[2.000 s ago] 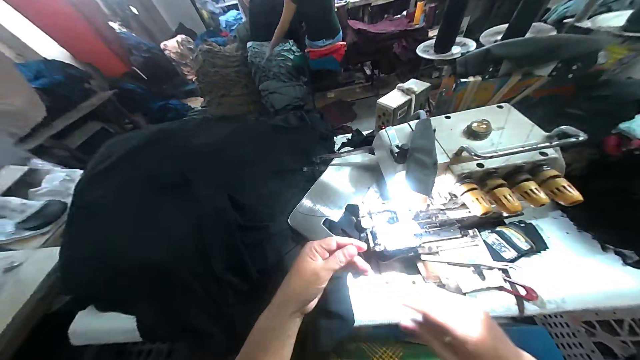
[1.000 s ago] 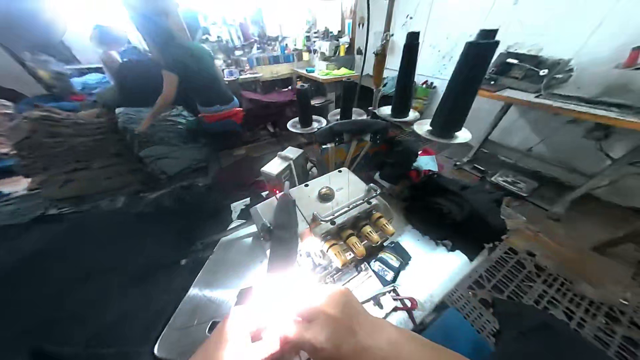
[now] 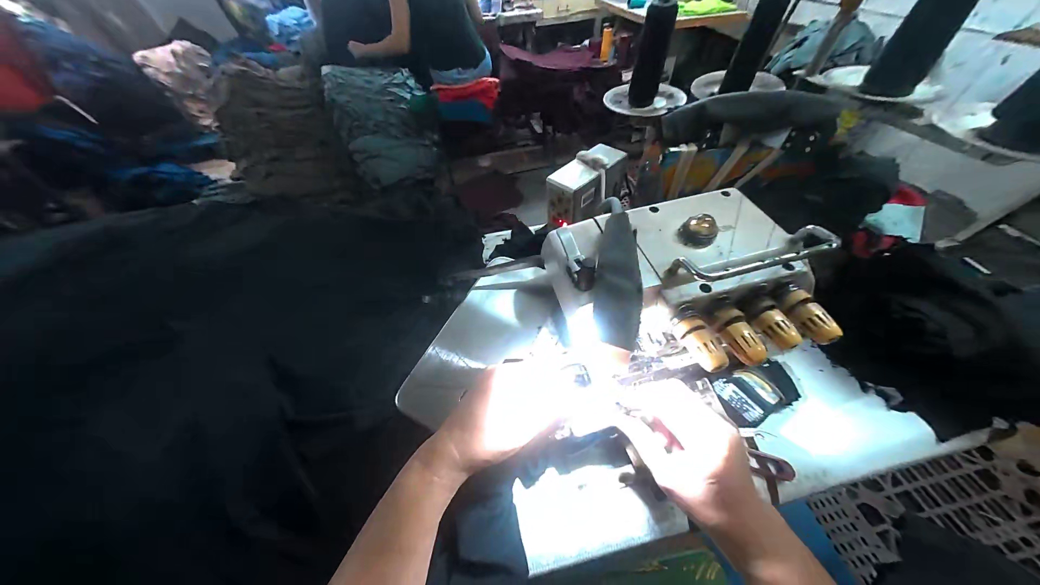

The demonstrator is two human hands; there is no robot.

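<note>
An overlock sewing machine (image 3: pixel 715 244) with several yellow tension knobs (image 3: pixel 739 340) stands at centre right. My left hand (image 3: pixel 504 414) is at the left of its brightly lit needle area, and my right hand (image 3: pixel 682 447) is at the right of it. Glare washes out the fingers of both hands, so what they grip is hard to tell. Dark fabric (image 3: pixel 487 520) hangs just below my left hand. A dark-covered lamp arm (image 3: pixel 619 280) comes down above the hands. Red-handled snips (image 3: pixel 772 465) lie beside my right wrist.
A large heap of black fabric (image 3: pixel 203 349) fills the left. Black thread cones (image 3: pixel 652 57) stand behind the machine. A small control box (image 3: pixel 587 183) is at its back. A white plastic crate (image 3: pixel 926 496) is at lower right. Another person (image 3: pixel 439 36) is by stacked garments (image 3: pixel 382 130).
Two seconds ago my hands were apart in front of the needle area; now both are close together at it. The view has swung right and back.
</note>
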